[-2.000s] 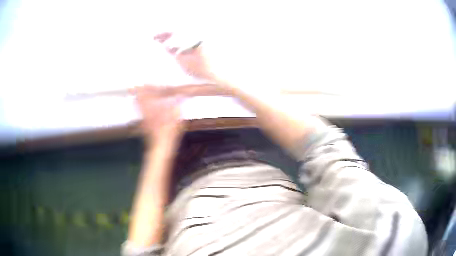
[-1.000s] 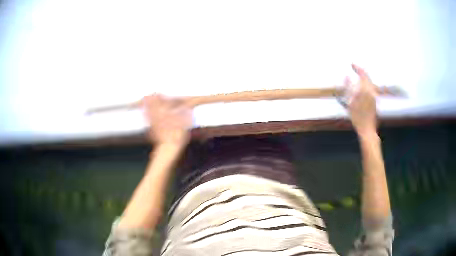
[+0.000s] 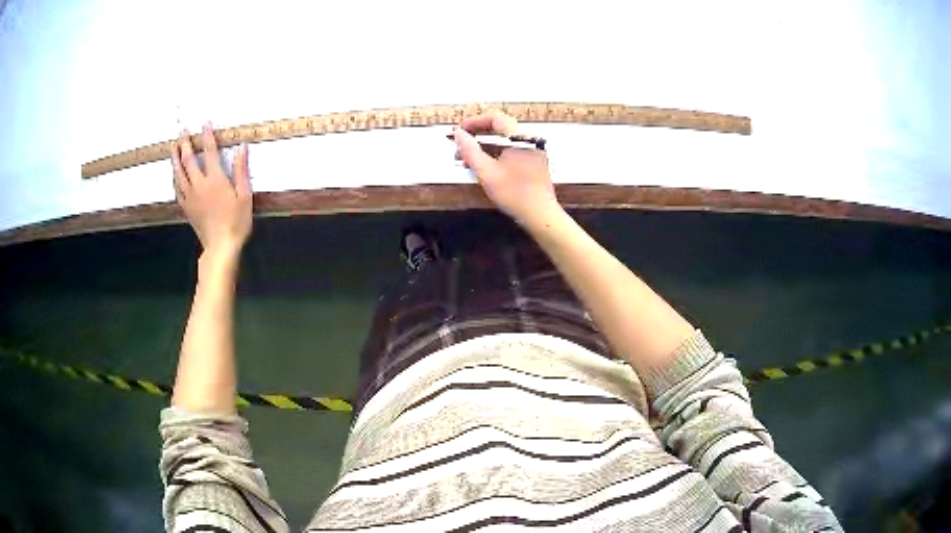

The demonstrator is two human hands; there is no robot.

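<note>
A long wooden ruler (image 3: 365, 122) lies along the near part of the white marker paper (image 3: 344, 52), roughly parallel to the table edge. My left hand (image 3: 214, 193) lies flat with fingers spread, its fingertips on the ruler near its left end. My right hand (image 3: 514, 172) holds a slim pen (image 3: 495, 141) with a white barrel and black end, its tip pointing left just below the ruler's middle. The paper is glared; no printed lines are readable.
The brown wooden table edge (image 3: 417, 198) runs across just in front of my body. Below it is the dark green floor (image 3: 302, 344) with yellow-and-black tape (image 3: 302, 402). A shoe (image 3: 419, 250) shows below the table edge.
The ruler lies farther from the table edge. My left hand has moved left along it. My right hand has come from the ruler's right end to its middle, and the pen now shows clearly.
</note>
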